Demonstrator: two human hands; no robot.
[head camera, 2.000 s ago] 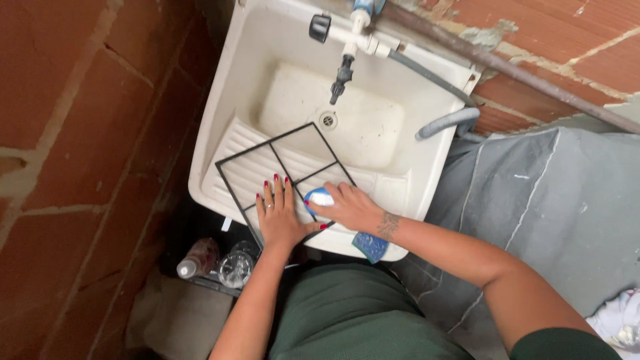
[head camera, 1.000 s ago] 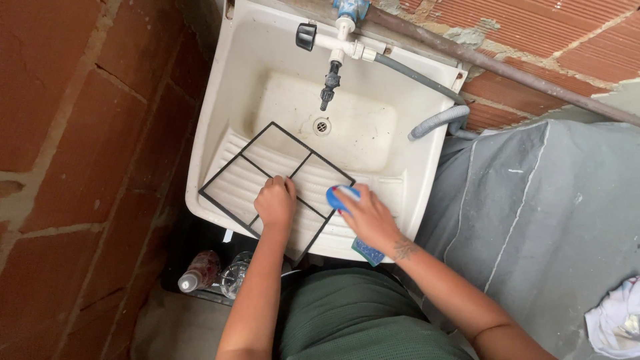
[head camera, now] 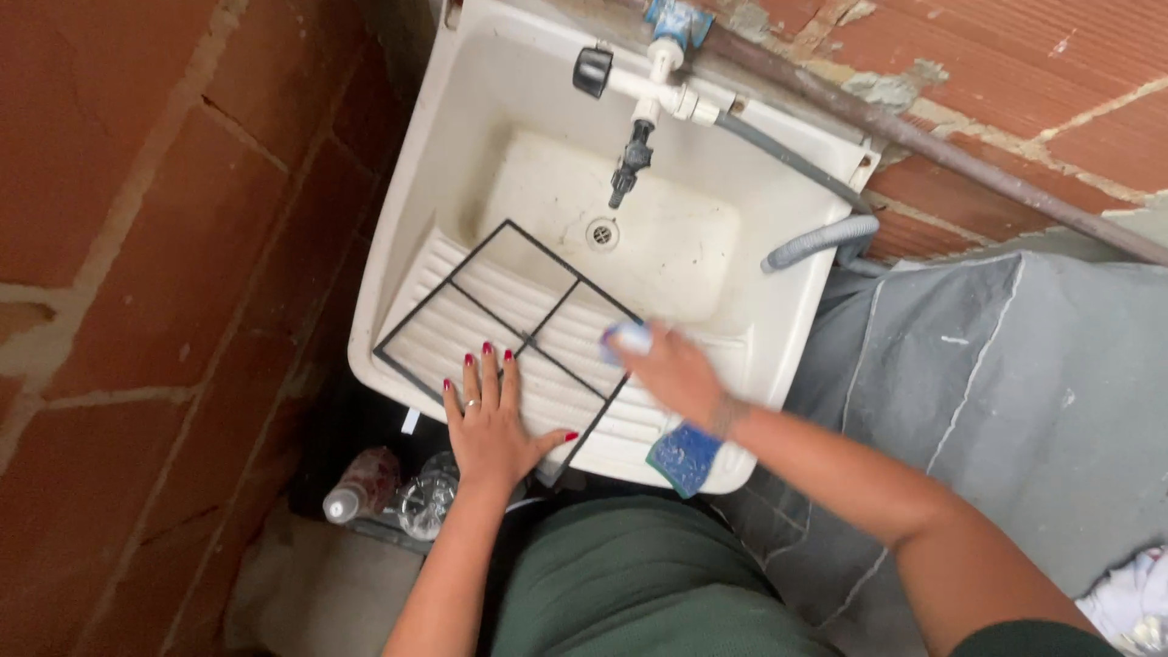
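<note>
A black-framed mesh filter panel (head camera: 529,339) lies tilted across the ribbed washboard of a white laundry sink (head camera: 766,315). My left hand (head camera: 493,429) rests flat on the panel's near part, fingers spread, gripping nothing. In my right hand (head camera: 671,370) is a blue-and-white brush or similar scrubber (head camera: 628,341), blurred, at the panel's right edge; its underside is hidden. Below my right wrist, a blue sponge with a green edge (head camera: 684,456) sits on the sink's front rim.
Over the basin hangs a black tap nozzle (head camera: 631,164), with a grey hose (head camera: 821,239) at the right wall. A bottle (head camera: 363,485) and a clear container (head camera: 427,504) stand below left. Grey cloth (head camera: 1031,392) covers the right side; brick walls flank the sink.
My left hand has gone from closed fingers on the panel to a flat spread palm. The panel has turned and shifted a little under my hands. The scrubber remains in my right hand.
</note>
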